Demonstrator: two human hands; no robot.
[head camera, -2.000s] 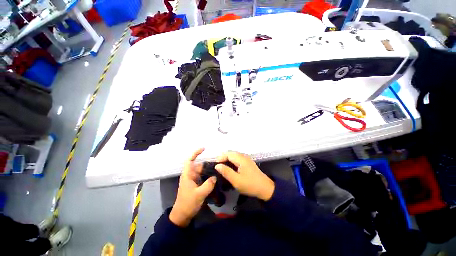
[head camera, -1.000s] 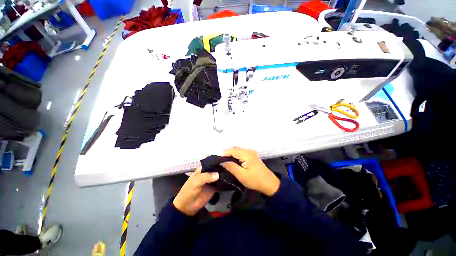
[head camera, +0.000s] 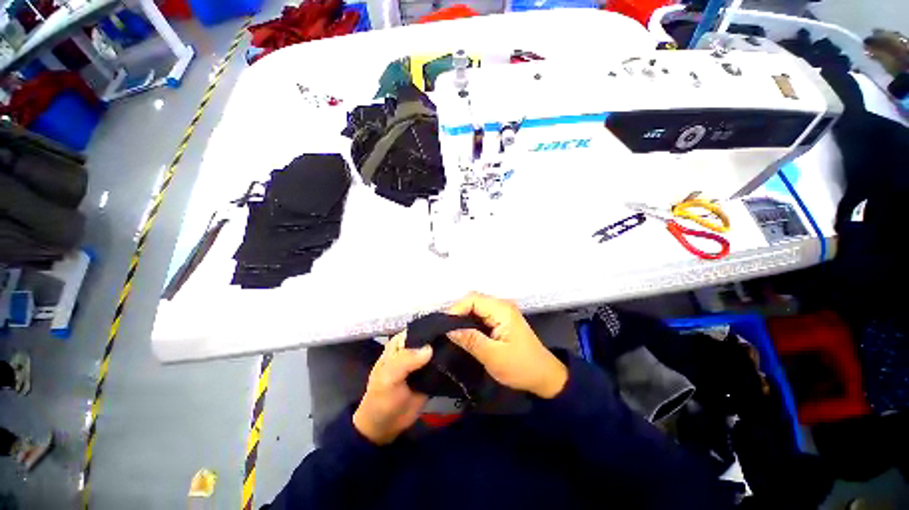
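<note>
A small black cut piece (head camera: 441, 367) is held over my lap, just in front of the table's front edge. My left hand (head camera: 392, 386) grips its left side, thumb on top. My right hand (head camera: 509, 349) grips its upper right side, thumb on top. The piece bulges between the hands, and a light thread line shows on it. A fanned stack of black cut pieces (head camera: 295, 221) lies on the left of the table. A dark crumpled bundle (head camera: 401, 149) lies left of the needle area (head camera: 478, 189) of the white lockstitch machine (head camera: 568, 115).
Scissors with red and yellow handles (head camera: 696, 227) and black thread snips (head camera: 619, 228) lie right of the needle. A dark strip (head camera: 195, 261) lies at the table's left end. A blue crate (head camera: 788, 390) with dark garments stands below right. A person's feet show at lower left.
The black piece was bunched between my fingers and is now opened out, hanging lower with more of its surface showing. The feet at lower left have moved left and up.
</note>
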